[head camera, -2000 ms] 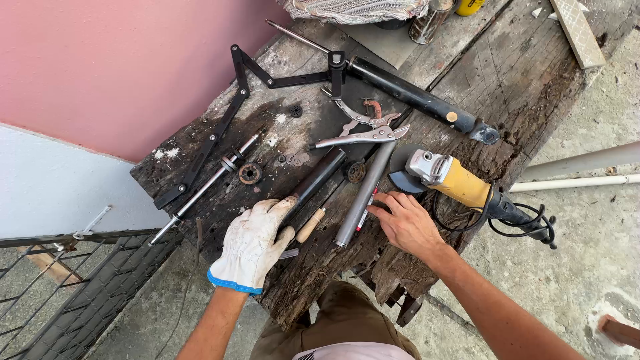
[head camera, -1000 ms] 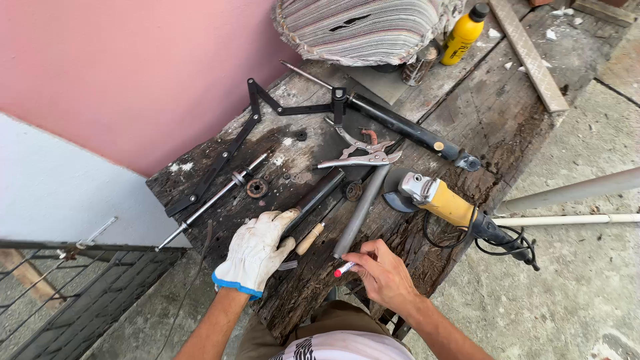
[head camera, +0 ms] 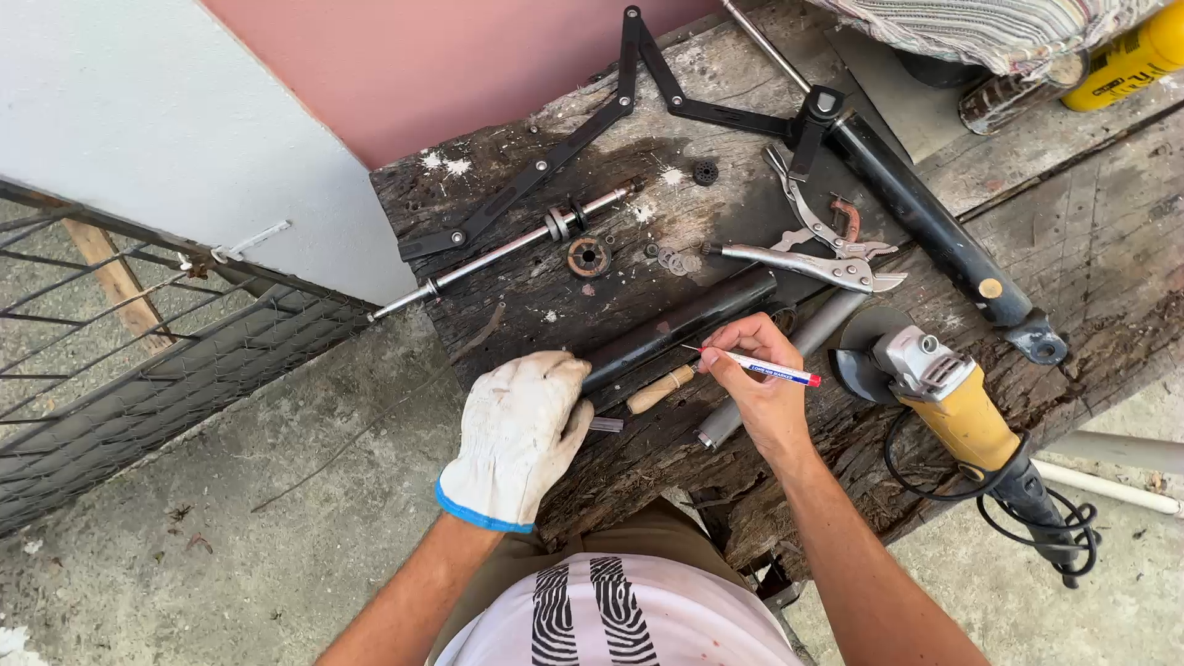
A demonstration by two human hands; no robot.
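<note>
My left hand (head camera: 523,430), in a white work glove with a blue cuff, grips the near end of a black metal tube (head camera: 680,324) lying on the weathered wood. Between the fingers of my bare right hand (head camera: 758,375) is a long-nib marker (head camera: 772,367), its thin tip close to the tube's side. A wooden handle (head camera: 661,388) lies between the hands, and a grey metal tube (head camera: 826,324) passes behind my right hand. Locking pliers (head camera: 814,264) rest beyond. Left of them are washers (head camera: 678,263), a ring-shaped part (head camera: 588,257) and a steel rod (head camera: 499,252).
At the right lies a yellow angle grinder (head camera: 962,416) with its disc and coiled cord. A black shock absorber (head camera: 925,217) and a folding linkage (head camera: 583,129) lie farther back. A cloth roll (head camera: 971,23) and a yellow bottle (head camera: 1128,60) stand at the back right.
My right hand has brought the marker up from beside the grey tube's near end to the black tube. My left hand stays on the black tube. The view has shifted.
</note>
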